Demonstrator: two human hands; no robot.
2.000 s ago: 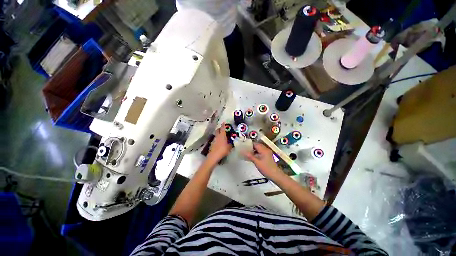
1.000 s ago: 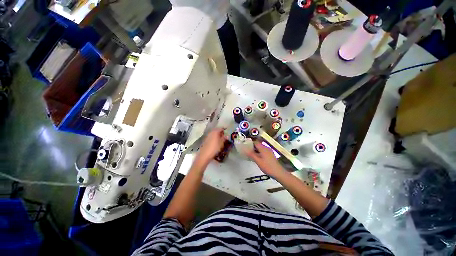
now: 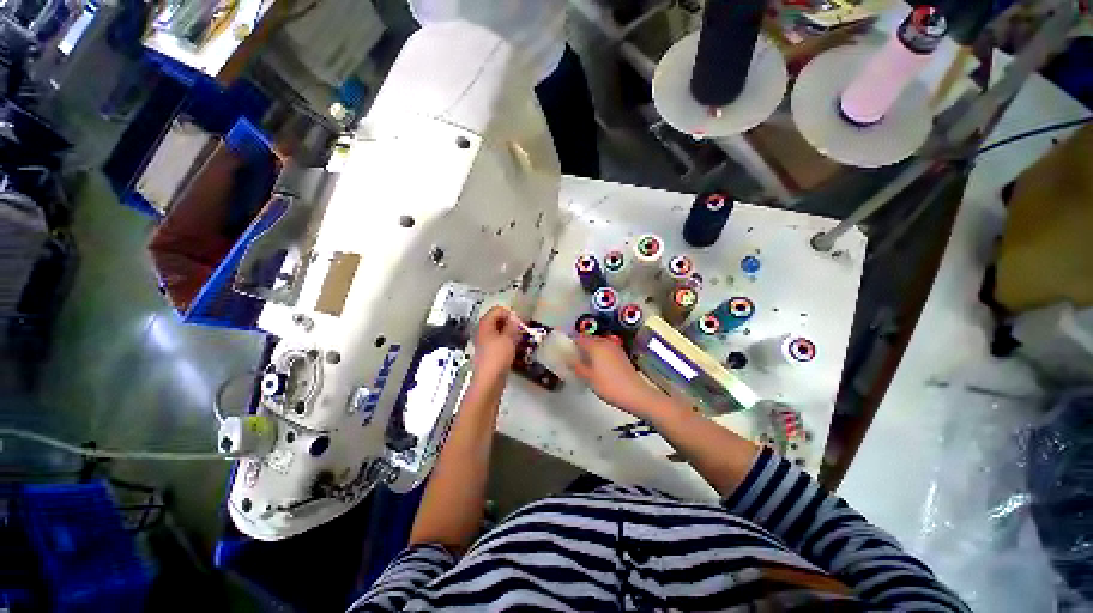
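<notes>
Many small thread spools with red-and-white ringed ends stand on the white table (image 3: pixel 575 429), among them a navy spool (image 3: pixel 589 273), a teal spool (image 3: pixel 736 313) and a white spool (image 3: pixel 796 351). My right hand (image 3: pixel 614 374) has its fingers closed on a small pale spool (image 3: pixel 557 351), over the dark bobbin box (image 3: pixel 538 374). My left hand (image 3: pixel 495 341) is at the box's left side, thumb and finger close together near a thin pale line; whether it grips something is too small to tell.
The cream JUKI machine (image 3: pixel 402 216) stands left. The control panel (image 3: pixel 689 365) is right of my right hand. A dark spool (image 3: pixel 708 219) stands at the back. Large thread cones (image 3: pixel 881 78) stand beyond. Dark snips (image 3: pixel 635 431) lie near the front.
My left hand has moved from the dark spools to the left side of the bobbin box. My right hand has carried the pale spool left, away from the group. The head view has shifted slightly.
</notes>
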